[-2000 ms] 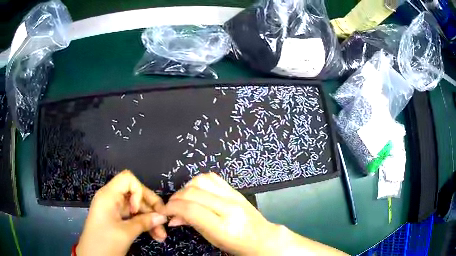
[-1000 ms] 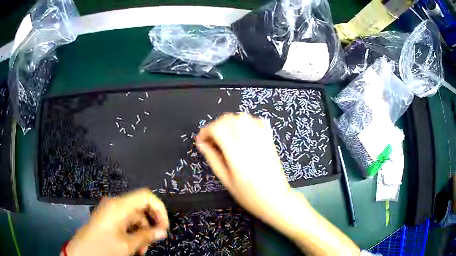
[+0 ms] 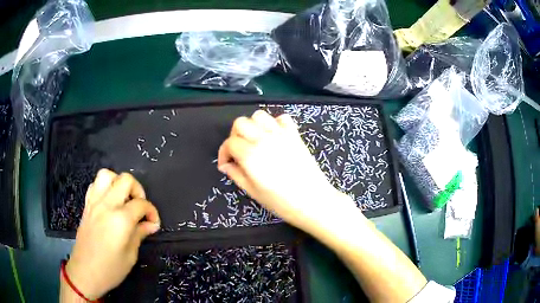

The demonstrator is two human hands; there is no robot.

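Note:
A long black tray (image 3: 177,105) holds silvery pins (image 3: 361,154) at its middle and right, and tiny dark parts (image 3: 68,195) at its left end. My left hand (image 3: 115,222) is over the left part of the tray, fingers bent, fingertips near the dark parts. My right hand (image 3: 269,157) is over the middle of the tray beside the pins, fingers curled. Whether either hand pinches a tiny part cannot be seen. A lower black tray (image 3: 303,266) nearest me holds mixed dark and silvery small parts (image 3: 231,275).
Behind the tray lie a flat clear bag (image 3: 222,59) and a large bag with dark contents (image 3: 305,44). A crumpled bag (image 3: 44,89) is at left. At right are a bag of pins (image 3: 423,154), a dark pen-shaped tool (image 3: 408,222), a side tray (image 3: 497,189) and a blue basket (image 3: 479,284).
My hands were together over the lower tray, then parted. My right hand moved up to the pins; my left hand moved up and left to the dark parts. The lower tray is now uncovered.

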